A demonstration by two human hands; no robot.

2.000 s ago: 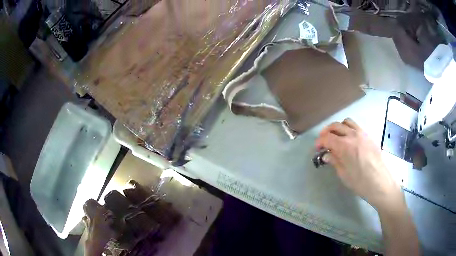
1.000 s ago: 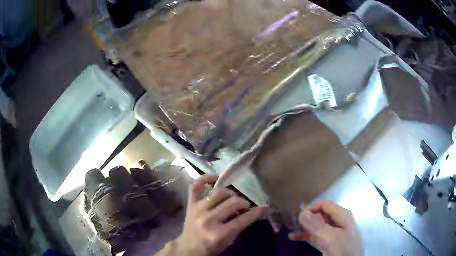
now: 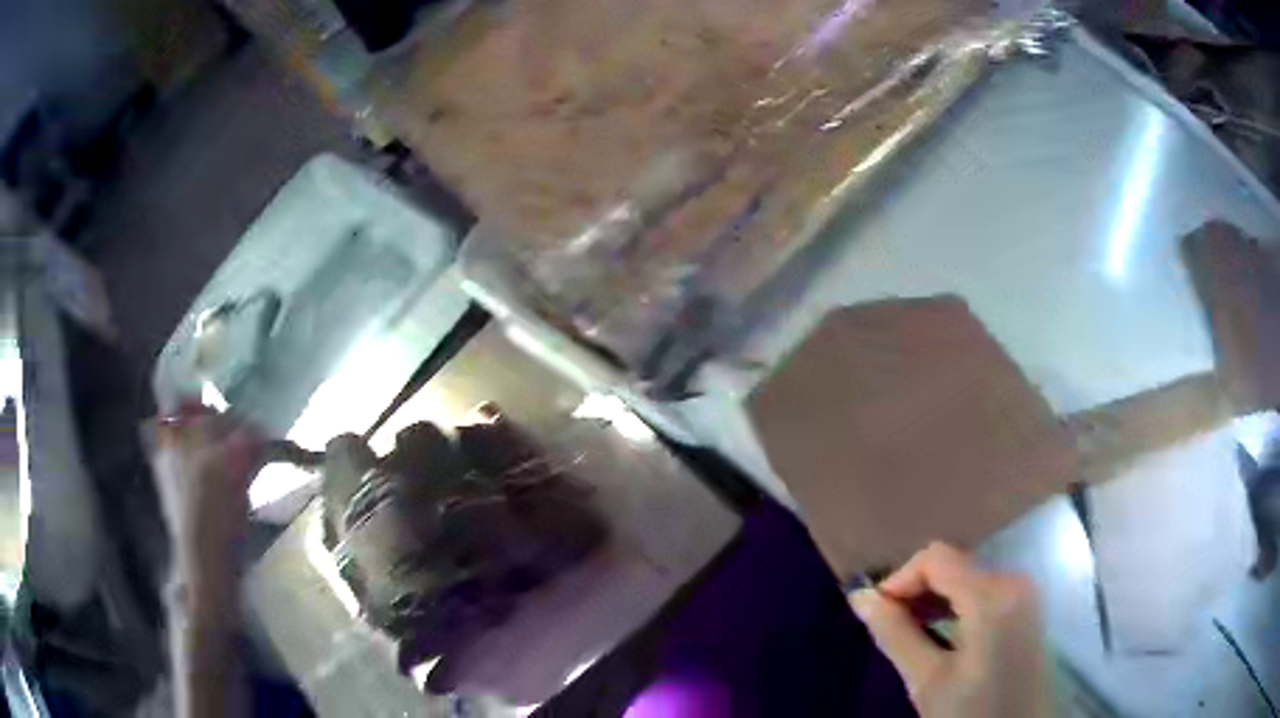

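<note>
A brown panel (image 3: 912,428) with angled corners lies flat on the white table, its near corner at the table's front edge. My right hand (image 3: 955,617) is at that corner, thumb and finger pinched; a small dark thing, possibly snips, shows at the fingertips. My left hand (image 3: 204,435) is blurred, at the near left end of the white tub; its fingers cannot be made out. A crumpled pale-and-brown thing (image 3: 239,337), possibly the tie strip, is in the tub near it.
The white plastic tub (image 3: 358,239) stands at left. Dark brown tied bundles (image 3: 449,519) are heaped on a pale board (image 3: 667,526). A plastic-wrapped orange-brown board (image 3: 590,140) covers the back. More brown pieces (image 3: 1242,316) lie at right.
My left hand has moved from the table edge left to the tub. The pale-and-brown strip and white label have gone from the table. My right hand stays near the panel's corner. The view has shifted.
</note>
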